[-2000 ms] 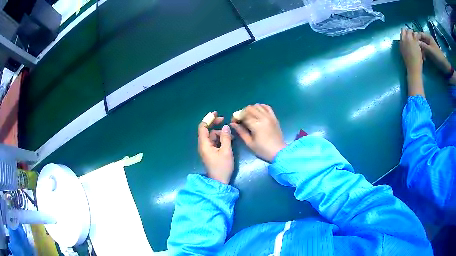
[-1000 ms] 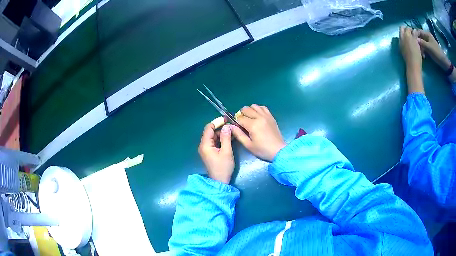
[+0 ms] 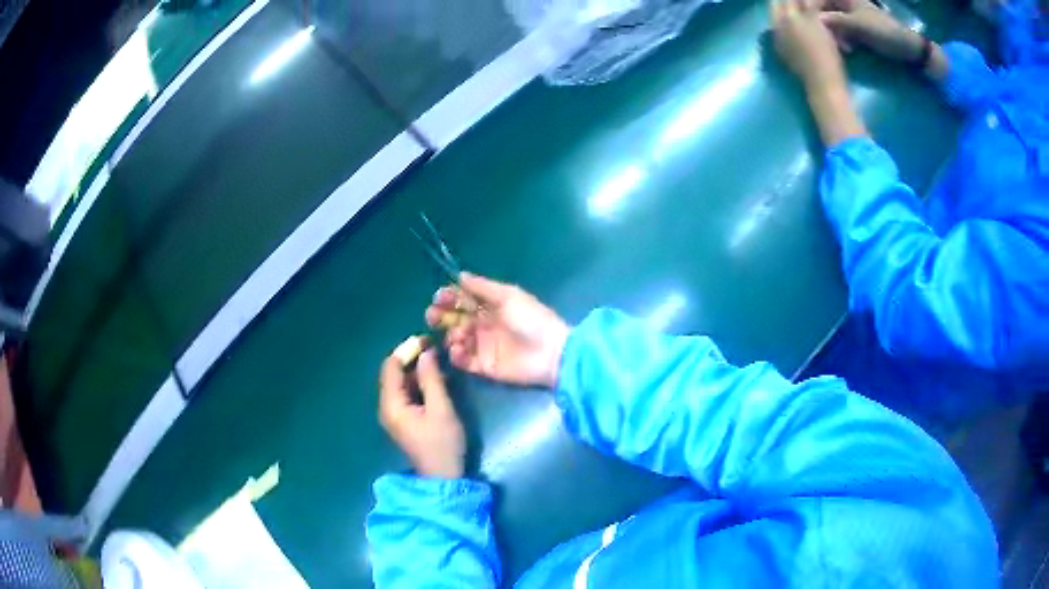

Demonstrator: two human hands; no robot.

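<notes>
Metal tweezers (image 3: 439, 251) are held in my right hand (image 3: 502, 333), their two tips pointing up and away to the left. My right hand is turned so the palm side shows, with a yellowish finger cot by the fingertips. My left hand (image 3: 426, 414) is just to the left and below, thumb and forefinger close together, with a cream finger cot (image 3: 408, 350) on one fingertip. A tiny dark spot shows at the left fingertips, too blurred to tell whether it is a held part.
A green bench top (image 3: 552, 230) lies under my hands. A pale-edged dark green conveyor (image 3: 230, 196) curves behind it. Clear crumpled plastic (image 3: 621, 46) is at the line edge. Another person's hands (image 3: 811, 46) are at upper right. A white round stand (image 3: 144, 564) and white paper (image 3: 242, 548) are at lower left.
The view has swung, shifting the bench and paper down and left. The tweezers appeared in my right hand between the earlier frames. My right hand has since turned palm-side up and risen relative to my left.
</notes>
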